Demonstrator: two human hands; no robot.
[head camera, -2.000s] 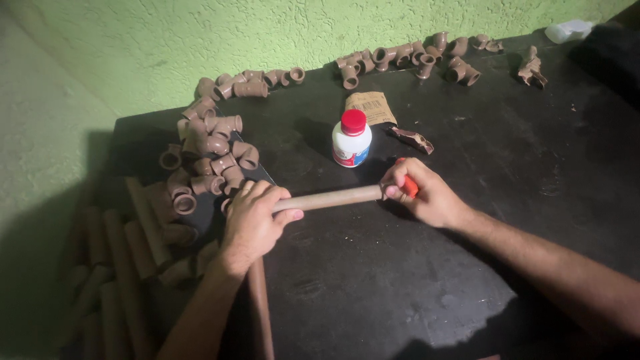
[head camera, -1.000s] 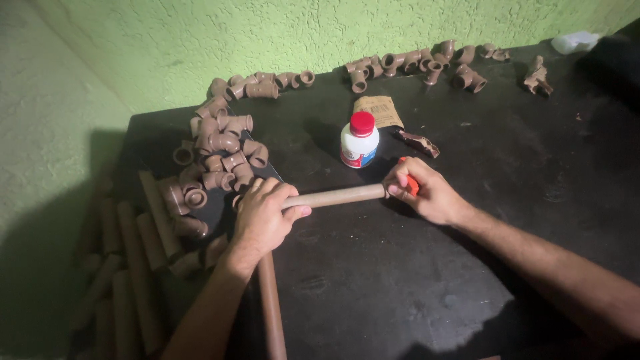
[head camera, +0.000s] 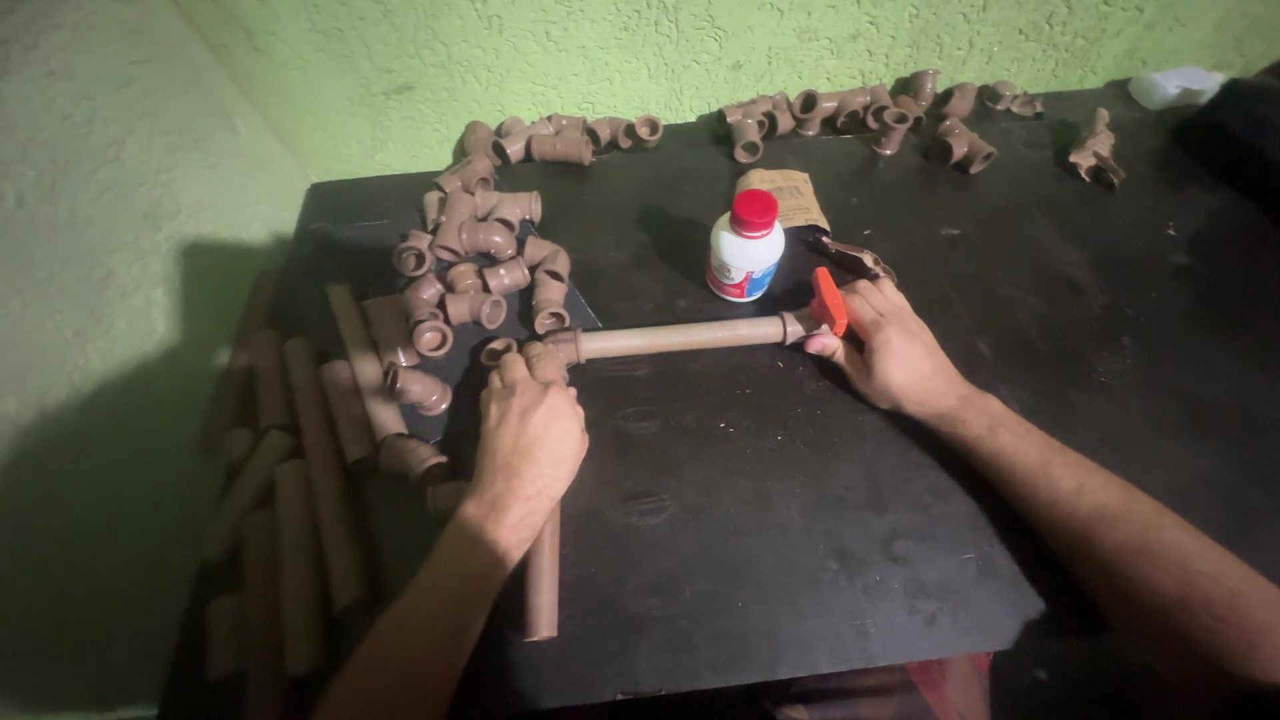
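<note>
A light brown plastic pipe (head camera: 685, 338) lies crosswise between my hands, with a fitting at each end. My left hand (head camera: 530, 425) is closed around the brown fitting (head camera: 565, 347) at its left end. A second pipe (head camera: 543, 585) extends from beneath that hand toward the table's front edge. At the right end, my right hand (head camera: 880, 345) grips the brown fitting (head camera: 797, 326) that carries an orange-handled valve (head camera: 829, 301). Behind the pipe stands a white bottle (head camera: 745, 250) with a red cap.
Loose brown elbows and tees (head camera: 487, 238) are heaped at the left, with more fittings (head camera: 890, 130) along the green wall. Cut pipes (head camera: 325, 470) lie at the left edge. A crumpled brown paper packet (head camera: 785, 198) and a dark scrap (head camera: 855, 255) lie near the bottle.
My left hand has shifted from the crosswise pipe's left part onto the fitting at its end, uncovering more of the pipe. My right hand remains at the orange-handled end.
</note>
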